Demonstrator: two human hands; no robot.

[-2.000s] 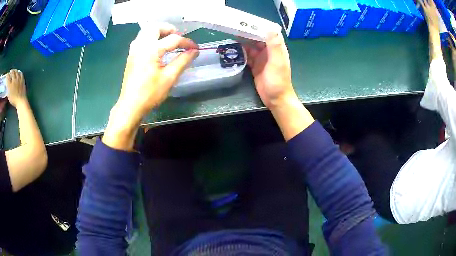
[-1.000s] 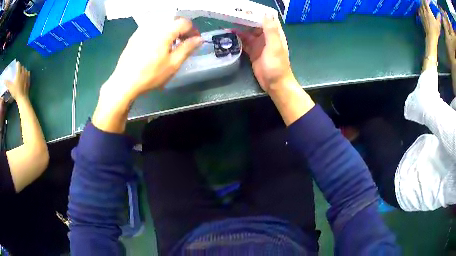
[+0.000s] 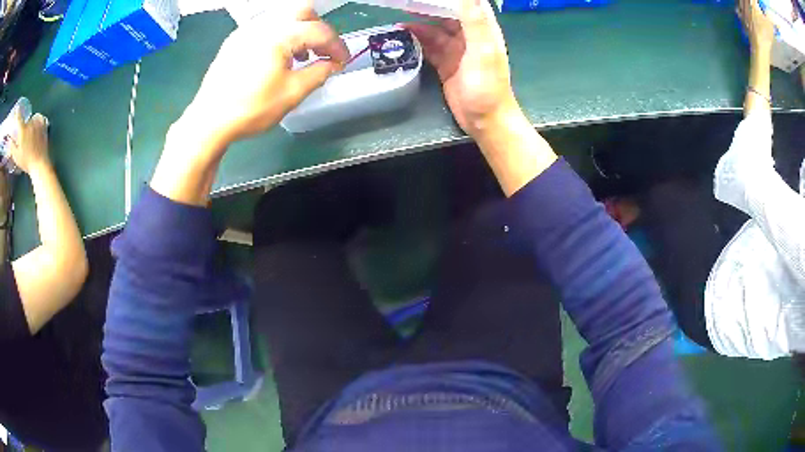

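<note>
A rounded milky tray (image 3: 357, 99) rests on the green bench near its front edge. A small black square fan-like module (image 3: 394, 51) with a pale round centre sits at its right end. My left hand (image 3: 281, 66) is over the tray's left part, with thumb and finger pinched on the thin dark red cable (image 3: 357, 57) that runs to the module. My right hand (image 3: 465, 66) is at the tray's right end and holds up the white lid (image 3: 415, 7), which is tilted behind the tray and cut off by the top edge.
Blue cartons (image 3: 113, 37) stand at the back left. More blue cartons (image 3: 552, 3) show at the top right, cut off. A white piece lies behind my left hand. A neighbour's hand (image 3: 29, 139) holds a white case at far left; another's hand (image 3: 757, 35) is by a box at far right.
The bench, tray and my hands sit higher in the picture. My left hand still pinches the cable, which now slants up to the module. The right neighbour now has a box turned white side out.
</note>
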